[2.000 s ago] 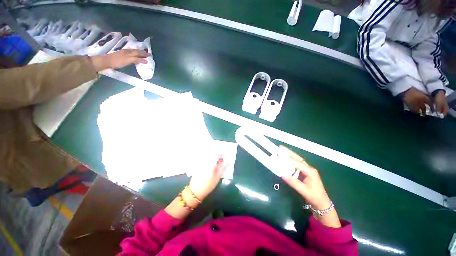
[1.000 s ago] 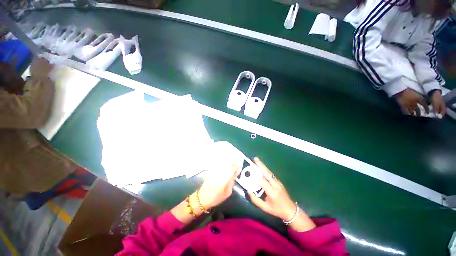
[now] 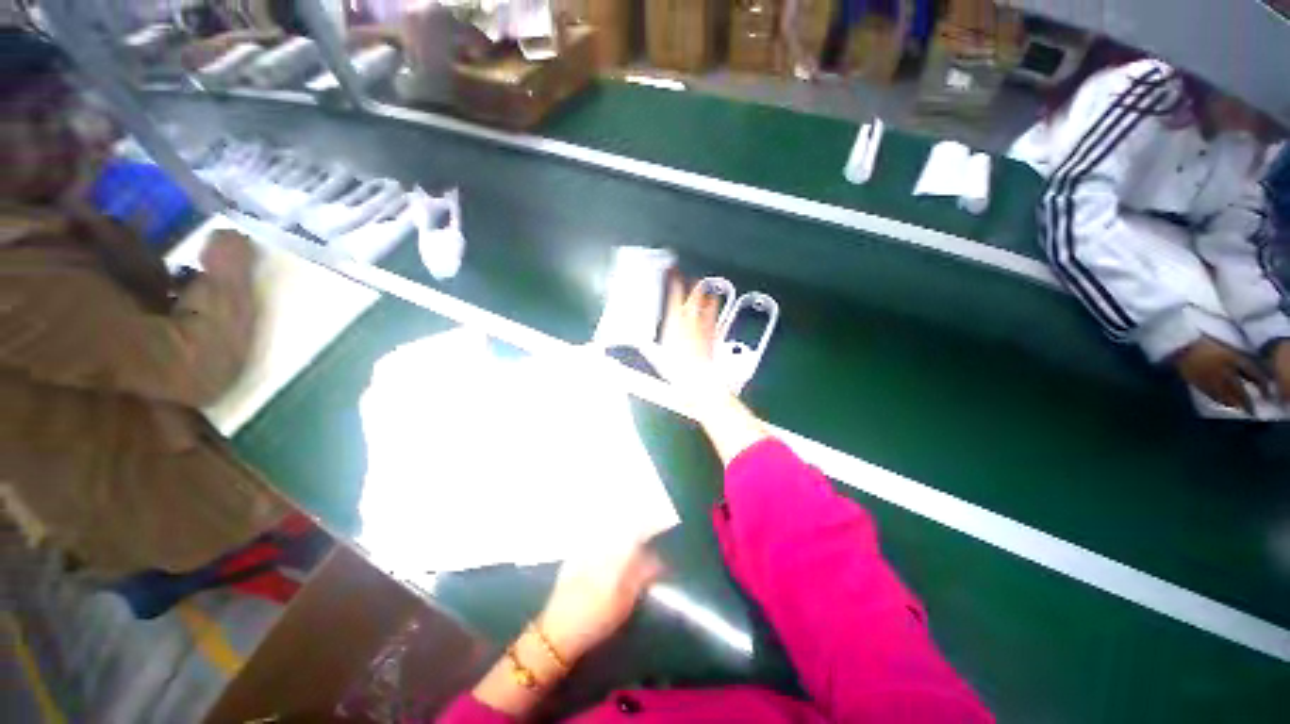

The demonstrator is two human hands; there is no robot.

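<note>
My right hand (image 3: 693,340) reaches over the side rail onto the belt. It partly covers one white housing; a second housing (image 3: 750,328) stands just right of it. A white bagged housing (image 3: 637,294) lies on the belt just left of my hand. Whether my right fingers grip the covered housing is unclear. My left hand (image 3: 601,583) is at the lower right corner of the glaring white stack of bags (image 3: 495,460); glare and blur hide whether its fingers hold a bag.
The pale side rail (image 3: 962,523) crosses between bench and belt. Bagged housings (image 3: 347,212) line the belt at left, near a person in a tan sleeve (image 3: 212,333). A person in a striped white jacket (image 3: 1146,212) works at right. A brown carton (image 3: 326,651) stands below the bench.
My right hand has moved from the bench to the belt. A bagged housing now lies beside the two housings. My left hand is apart from my right. The view has tilted up.
</note>
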